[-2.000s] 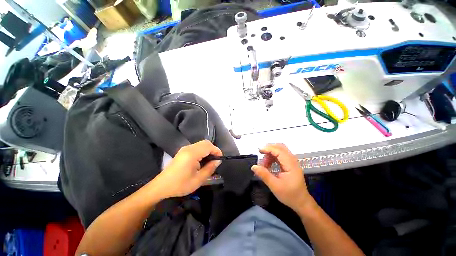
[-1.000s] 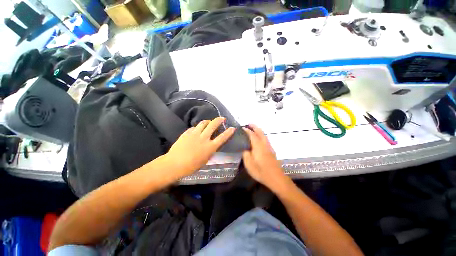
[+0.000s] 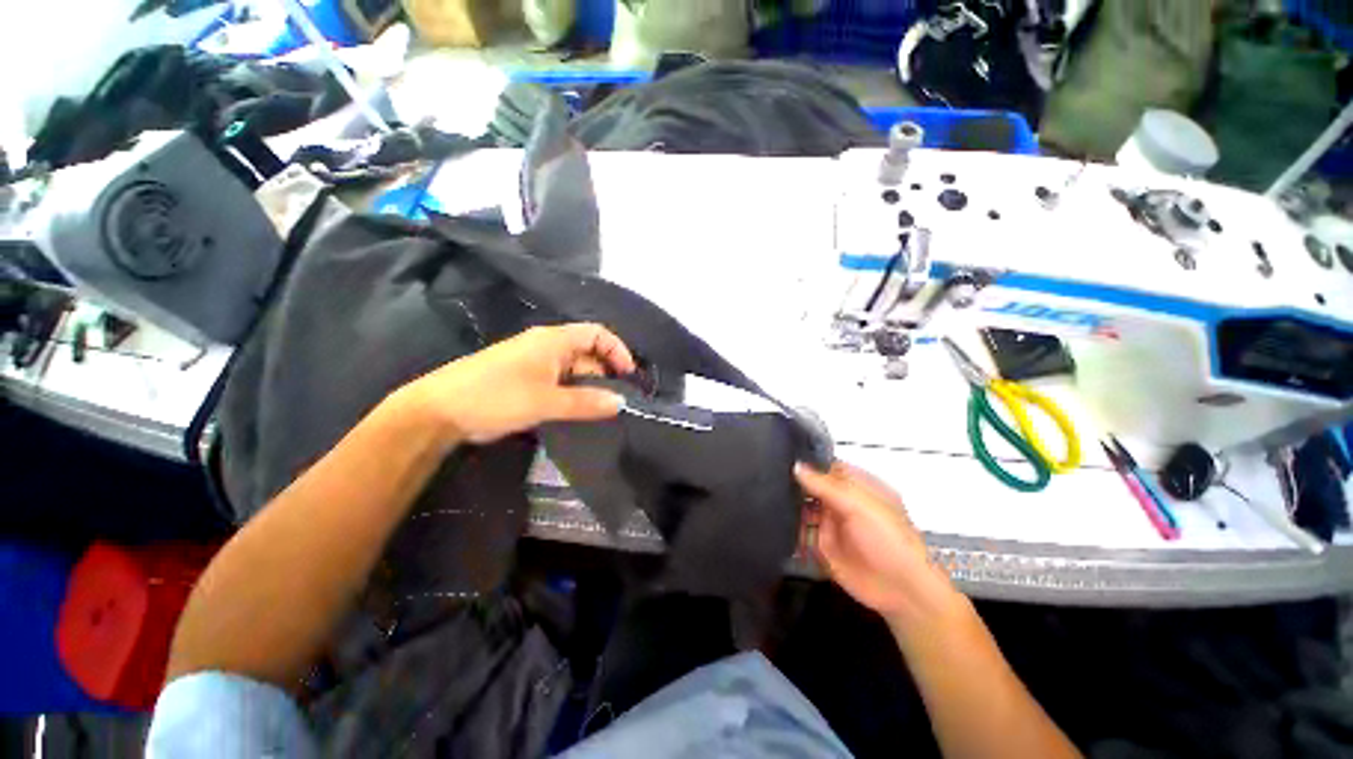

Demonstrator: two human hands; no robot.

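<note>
A dark grey-black garment (image 3: 356,341) lies heaped at the left of the white machine table and hangs over its front edge. My left hand (image 3: 519,383) pinches the garment cloth by an edge with pale stitching. My right hand (image 3: 868,537) holds the right side of the same cloth, thumb and fingers at its edge, near the table's front. The cloth is spread between both hands, with a pale patch showing above it. The white sewing machine (image 3: 1098,304) stands behind to the right; its needle area is apart from the cloth.
Scissors (image 3: 1024,430) with green and yellow handles, a pink-blue pointed tool (image 3: 1143,489) and a round black object (image 3: 1187,472) lie on the table at right. A dark flat object (image 3: 1027,353) lies behind the scissors. A grey machine part (image 3: 156,237) stands at left, a red container (image 3: 126,623) below.
The hands have moved apart from the folded end and now spread the garment between them. The garment's upper part has been turned over. The view has shifted, so the machine sits further right.
</note>
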